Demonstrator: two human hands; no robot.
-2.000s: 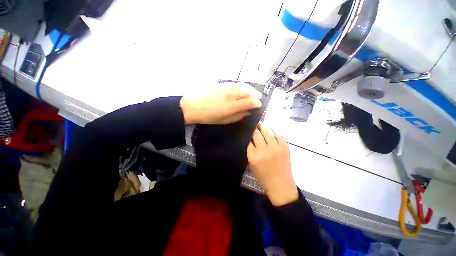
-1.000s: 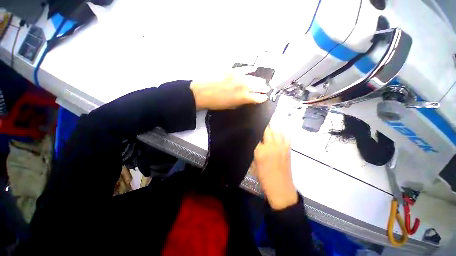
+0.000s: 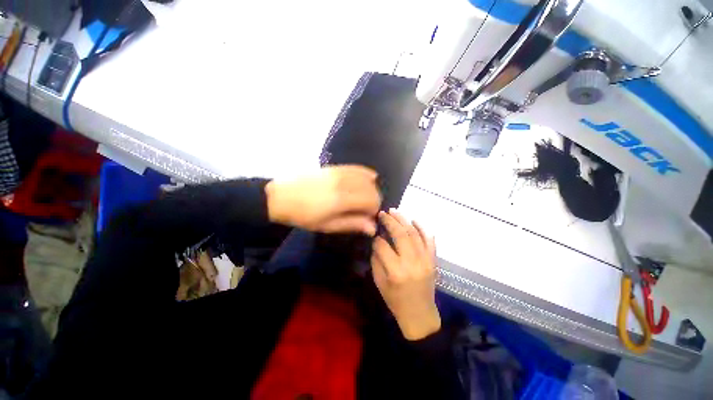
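Note:
A black cut panel (image 3: 383,125) lies on the white table, its far end by the presser foot (image 3: 427,117) and its near part running over the table's front edge. A narrow patterned border shows along its left side. My left hand (image 3: 332,199) lies on the panel with its fingertips pinching the right edge near the table's front. My right hand (image 3: 405,269) is just below and to the right, its fingertips on the same edge, close to my left fingertips. The cloth between the fingertips is partly hidden.
The white JACK sewing machine (image 3: 625,117) stands at the upper right. A fuzzy black clump (image 3: 582,187) lies on its bed. Orange-handled scissors (image 3: 633,312) and a red-handled tool (image 3: 657,308) lie at the right. A blue cable (image 3: 72,98) crosses the left table end.
Both hands have moved from near the presser foot down toward the table's front edge. More of the panel now shows flat beside the machine head.

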